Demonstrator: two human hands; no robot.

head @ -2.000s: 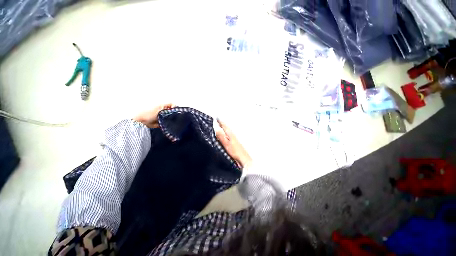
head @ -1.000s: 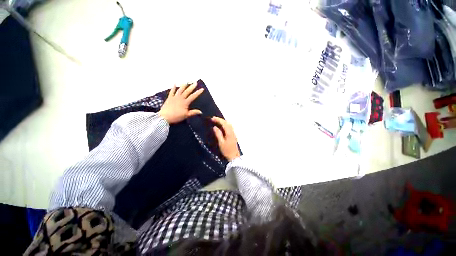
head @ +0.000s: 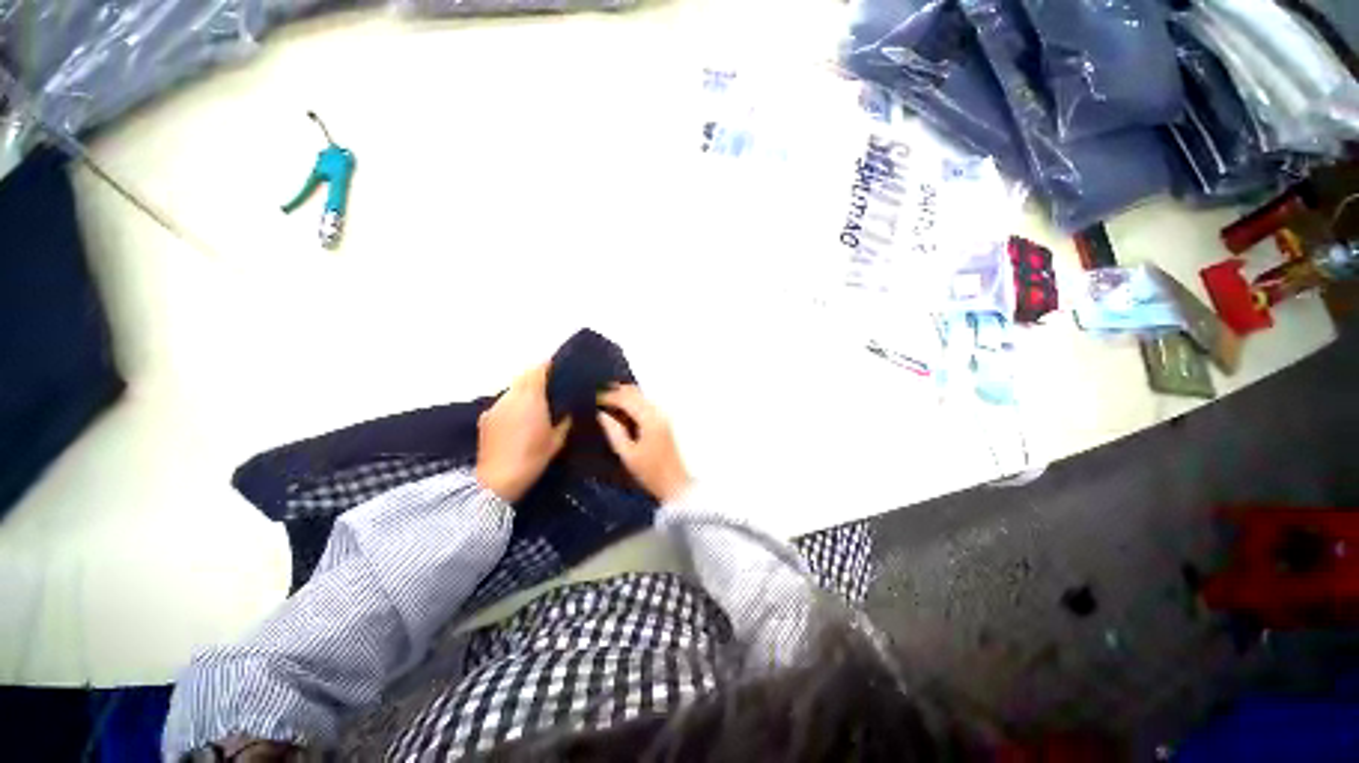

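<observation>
A dark navy top (head: 388, 432) with black-and-white check trim lies partly on the table in front of me, bunched up between my hands. My left hand (head: 522, 435) grips its raised part from the left. My right hand (head: 641, 443) holds the cloth from the right, with fingers bent onto it. The fingertips are partly hidden by the folds. The lower part of the top lies against my gingham apron and partly behind my left sleeve.
A teal air gun (head: 324, 191) lies at upper left. Dark garments (head: 57, 321) are at far left. Printed clear bags (head: 879, 209) lie at right, below bagged garments (head: 1095, 97). A red-and-black pouch (head: 1031, 279) and a red holder (head: 1237, 295) sit near the right edge.
The top lay flatter with my left hand spread on it; now its upper part is gathered and lifted between both hands. The view has shifted, so the table things appear lower and further left.
</observation>
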